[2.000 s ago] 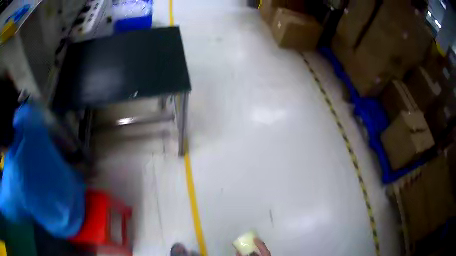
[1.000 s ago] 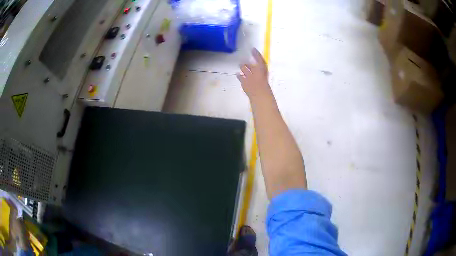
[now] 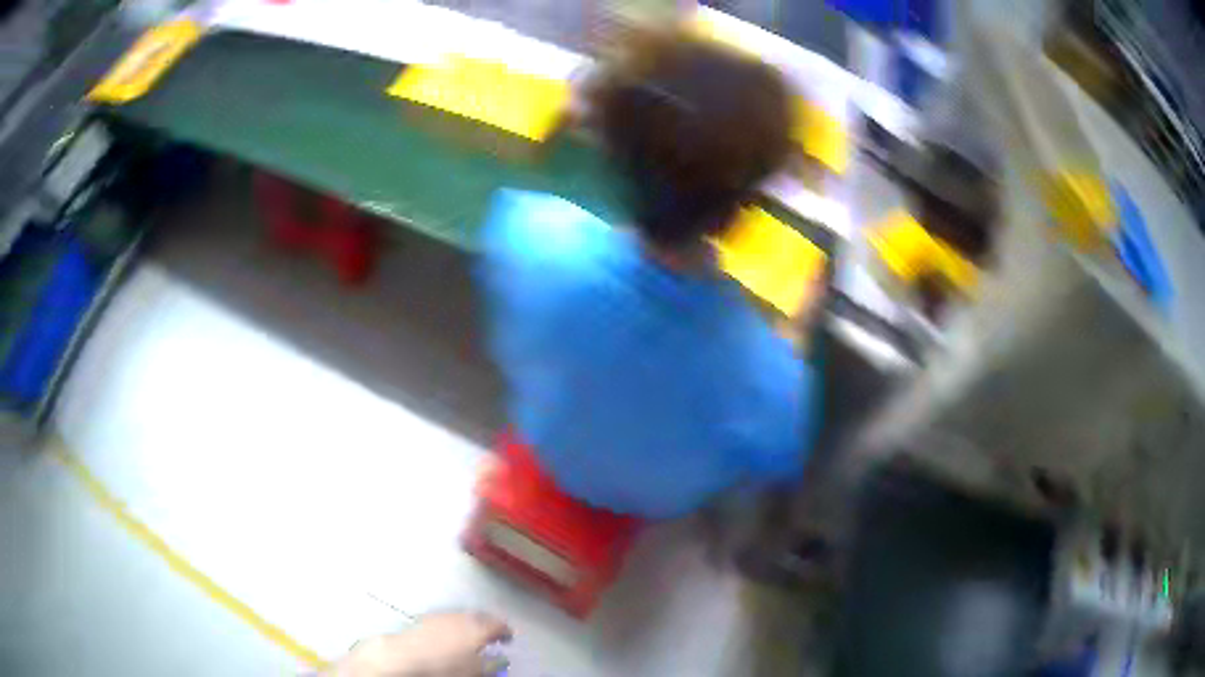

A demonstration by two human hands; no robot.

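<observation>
My left hand (image 3: 426,647) is blurred at the bottom edge, left of centre. Its fingers point right, a little curled and apart, and no object shows in it. My right hand is out of the picture. In front of me a person in a blue smock (image 3: 634,357) sits on a red stool (image 3: 548,529) at a green bench (image 3: 304,126). A yellow box block (image 3: 482,99) lies on the bench left of the person's head. Another yellow box (image 3: 770,261) is in front of the person, by their hand.
A flat yellow printed piece (image 3: 146,61) lies at the bench's far left end. Another red stool (image 3: 317,225) is under the bench. A dark tabletop (image 3: 945,575) and a pale machine (image 3: 1044,331) are at the right. A blue bin (image 3: 50,318) is at the left. Yellow floor tape (image 3: 185,562) crosses the lower left.
The view has swung left from the aisle and dark table to the bench and seated person. My outstretched right arm has left the picture, and my left hand has come in at the bottom.
</observation>
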